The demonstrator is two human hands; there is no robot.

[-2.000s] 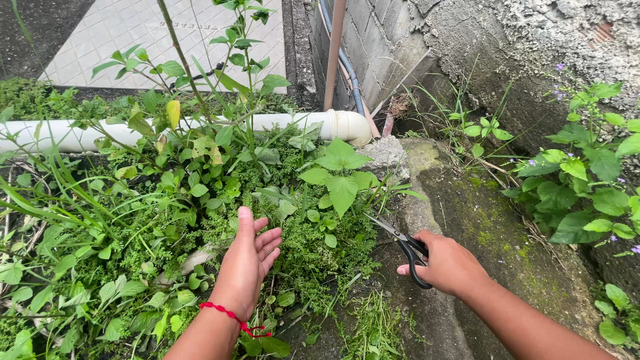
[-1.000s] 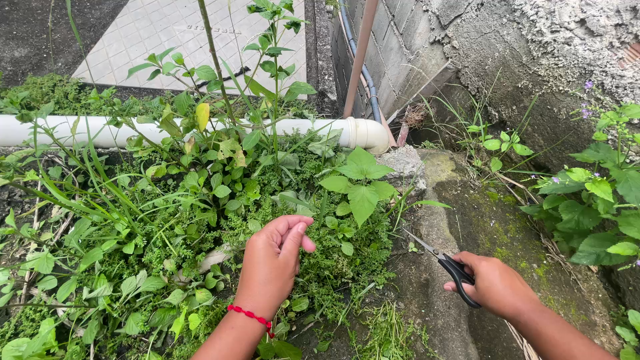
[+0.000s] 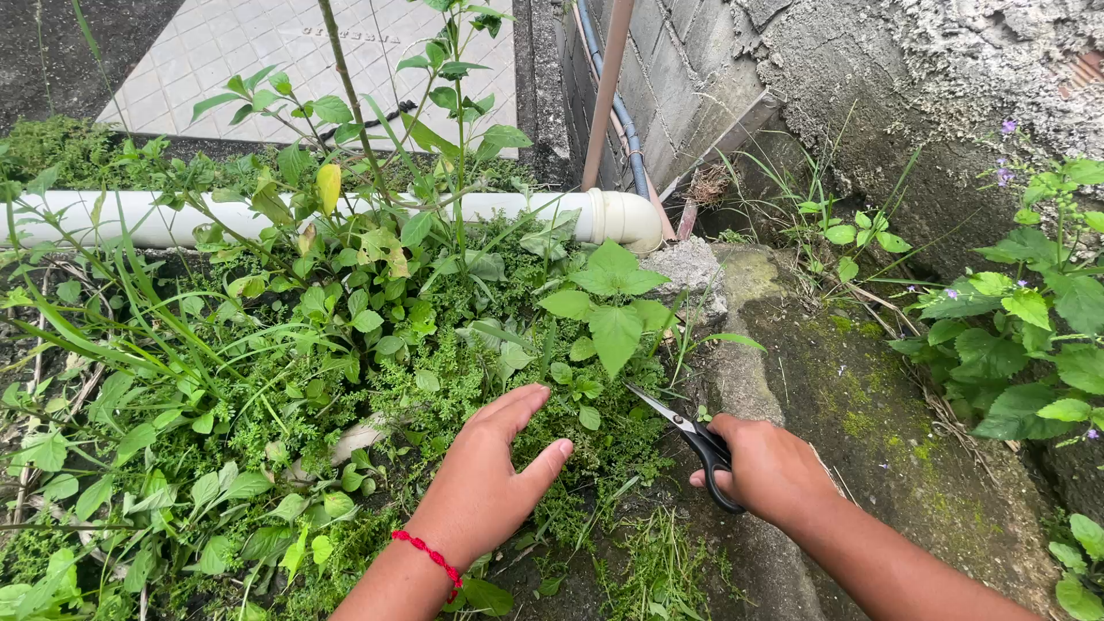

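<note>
My left hand (image 3: pixel 487 474), with a red cord bracelet (image 3: pixel 427 555) on its wrist, hovers over the low green weeds with fingers and thumb apart and nothing held. My right hand (image 3: pixel 768 466) grips the black handles of a pair of scissors (image 3: pixel 686 425). Their metal blades look closed and point up and left, toward a broad-leaved plant (image 3: pixel 615 328) just beyond. A small heap of loose green cuttings (image 3: pixel 662 565) lies on the soil below the scissors.
A white PVC pipe (image 3: pixel 517 207) with an elbow crosses behind the weeds. A concrete curb (image 3: pixel 759 379) runs along the right, beside a rough wall (image 3: pixel 897 78) and purple-flowered plants (image 3: pixel 1018 328). Tall stems (image 3: pixel 349 95) rise at the left, before a tiled slab (image 3: pixel 233 52).
My left hand's fingers, drawn together a second ago, are now spread, with the thumb apart. The scissors stay in my right hand.
</note>
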